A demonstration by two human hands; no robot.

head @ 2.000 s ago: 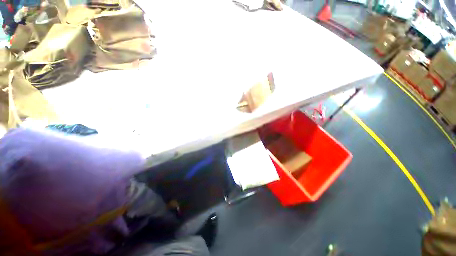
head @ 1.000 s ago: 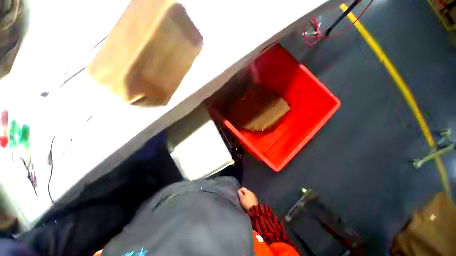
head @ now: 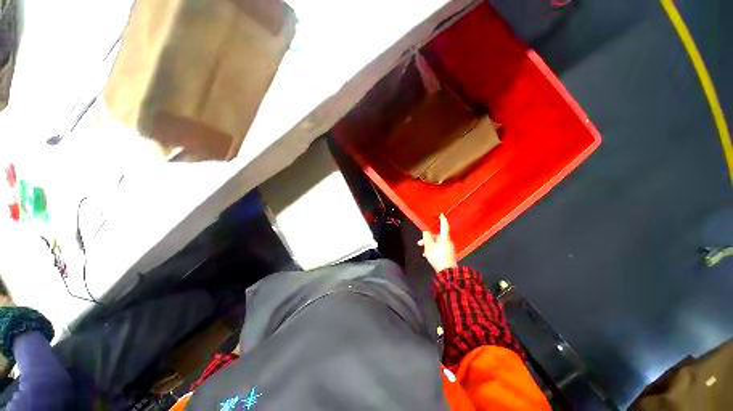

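A red plastic crate (head: pixel 526 205) stands on the floor beside the bench. A tan bag (head: pixel 462 148) lies inside it. My right hand (head: pixel 440 245) is at the crate's near corner, with one finger over the inner side and another outside the rim, so it appears to hold the rim. My left hand is out of sight; only a bit of its checked sleeve shows beside my grey apron.
A white bench (head: pixel 193 193) bears a large tan bag (head: pixel 201 76), red and green handled tools (head: pixel 32 201) and cords. A white box (head: pixel 321 217) sits beside the crate. Another person's purple sleeve (head: pixel 36 369) is at lower left. A brown bag (head: pixel 691 385) is at lower right.
The view has swung from along the bench down to my lap and the crate. My right hand has moved from beside my apron to the crate's rim. The crate appears larger.
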